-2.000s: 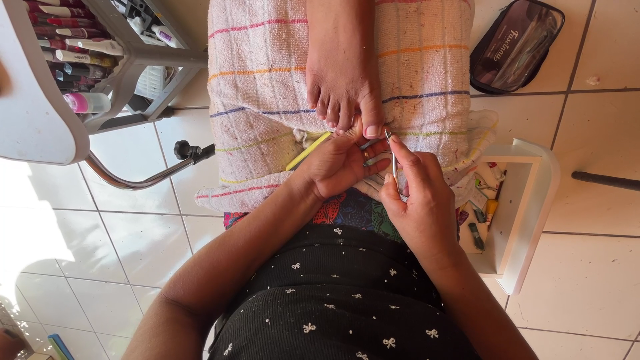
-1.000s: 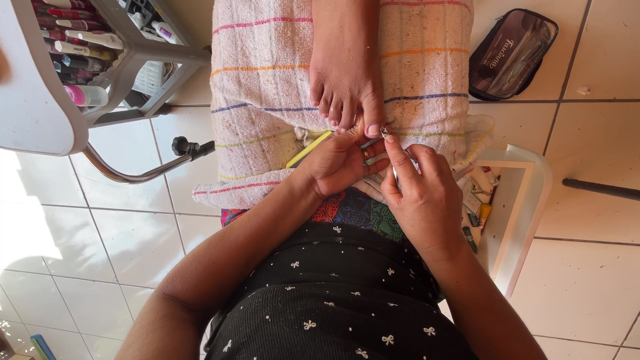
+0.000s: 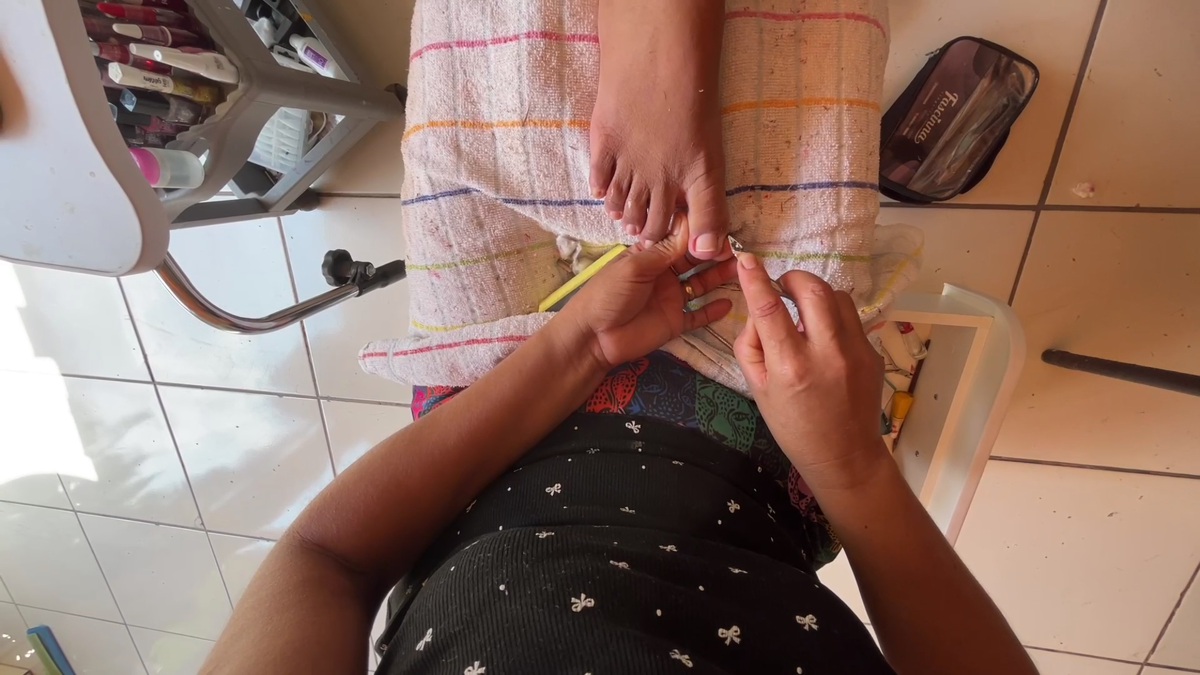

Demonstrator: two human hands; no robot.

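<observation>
Another person's bare foot (image 3: 656,141) rests on a striped terry towel (image 3: 497,84), toes toward me. My left hand (image 3: 647,300) lies palm up under the toes, with its thumb and fingers around the big toe (image 3: 708,220). In my right hand (image 3: 811,356) is a slim metal nail tool (image 3: 736,244), its tip at the side of the big toe; my fingers cover most of it, so its exact kind cannot be told. A yellow nail file (image 3: 581,278) lies on the towel beside my left hand.
At upper left, nail polish bottles (image 3: 159,84) fill a grey rack (image 3: 281,89) beside a white tabletop (image 3: 70,169). A chrome bar (image 3: 253,323) with a black knob reaches toward the towel. A zipped pouch (image 3: 956,117) lies on the tiles at right, above a white open drawer (image 3: 984,375).
My right hand's fingers have shifted slightly around the metal tool, whose tip stays by the big toe. My left hand and the foot have hardly moved.
</observation>
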